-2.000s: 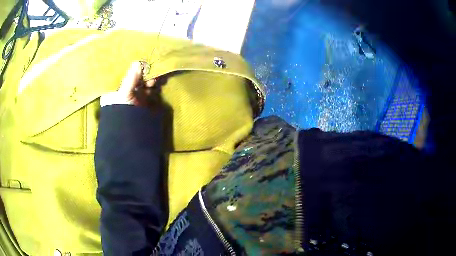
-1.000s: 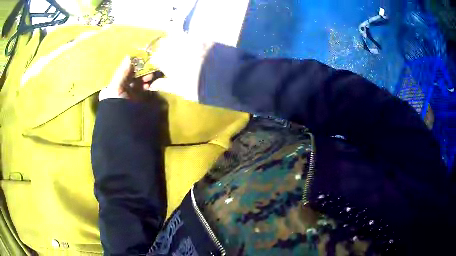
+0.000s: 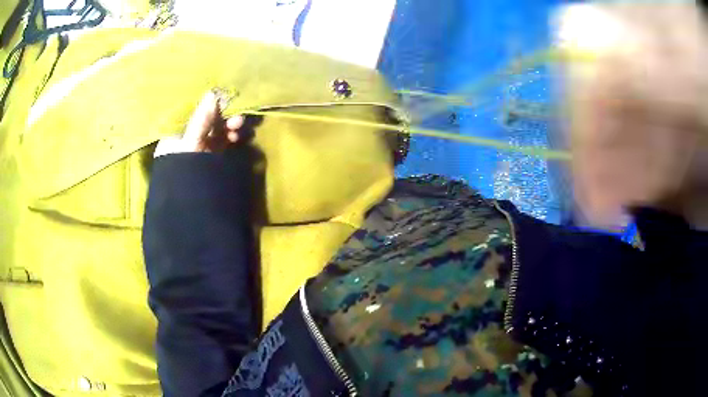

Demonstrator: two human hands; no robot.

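Note:
The mustard-yellow coat (image 3: 318,167) lies spread in front of me and to the left. My left hand (image 3: 208,128) grips its folded front edge, fingertips beside a small button (image 3: 221,97). A second dark round button (image 3: 340,88) sits on the band to the right. My right hand (image 3: 636,116) is large and blurred at the upper right, away from the coat. A yellow thread (image 3: 466,141) stretches from near my left fingers to my right hand. No needle can be made out; what the right fingertips hold is blurred.
A white sheet with dark marks (image 3: 341,31) lies beyond the coat. Small brownish pieces (image 3: 161,15) and dark straps or cords (image 3: 46,27) are at the upper left. A blue surface (image 3: 481,46) is on the right. A camouflage garment (image 3: 419,287) covers my lap.
My right hand went in to the left fingertips, then pulled away to the upper right, drawing the yellow thread long. My left hand keeps its hold on the coat edge.

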